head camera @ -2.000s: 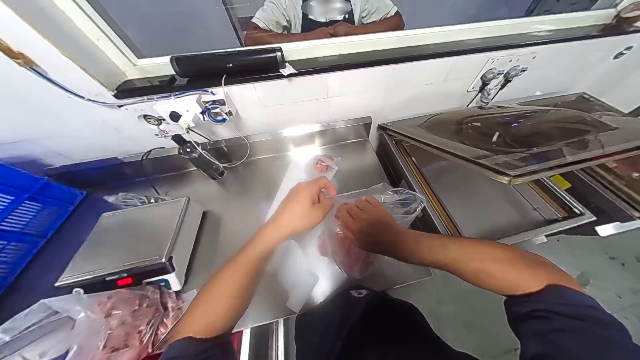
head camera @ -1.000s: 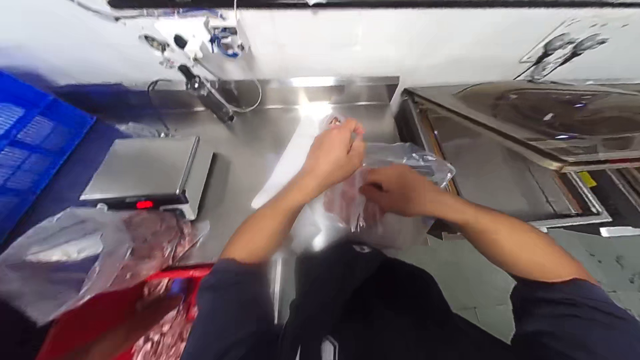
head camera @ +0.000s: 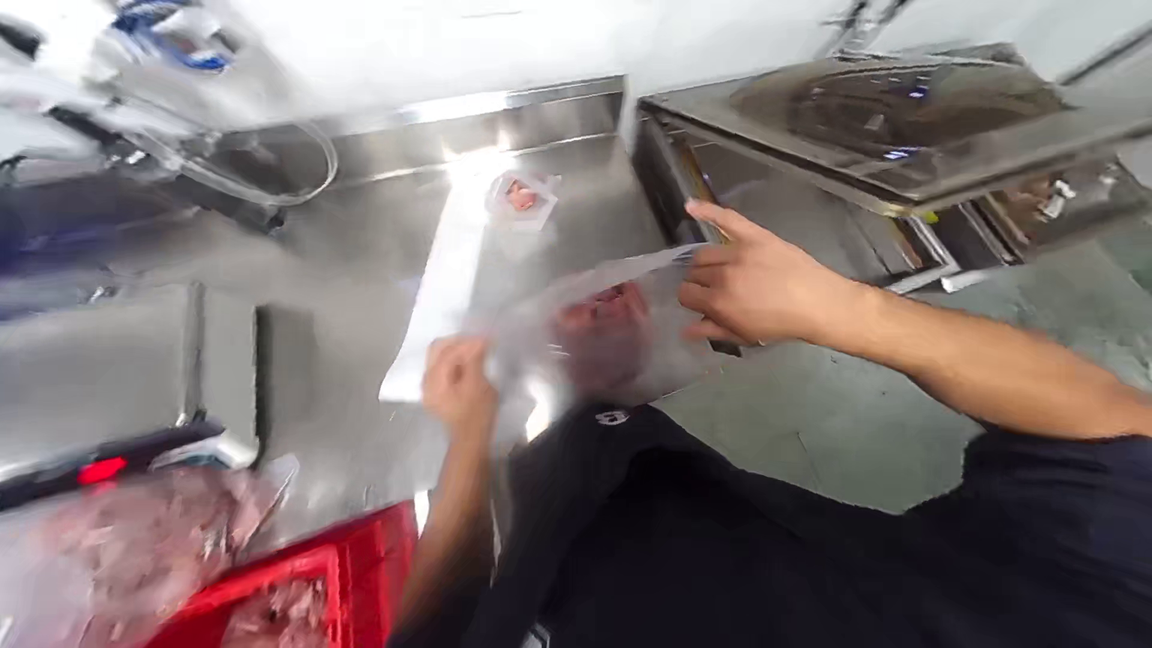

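A clear plastic bag with raw red meat [head camera: 603, 333] in it lies at the near edge of the steel table, between my hands. My left hand [head camera: 459, 378] is closed on the bag's left side, blurred. My right hand [head camera: 756, 279] is at the bag's upper right corner, thumb and fingers around the film, index finger pointing out. Beyond the bag a small clear packet with a pink piece of meat [head camera: 522, 194] lies on the steel. A long white sheet or strip [head camera: 441, 288] lies to the left of both.
A vacuum sealer with its clear lid [head camera: 900, 126] raised stands at the right. On the left are a weighing scale [head camera: 99, 360], a bag of meat pieces [head camera: 144, 549] and a red crate [head camera: 360, 567] holding meat. A cable [head camera: 315, 171] loops near the wall.
My hands have moved apart, the left one to the left and the right one toward the sealer, with the bag's mouth stretched between them. The view has shifted.
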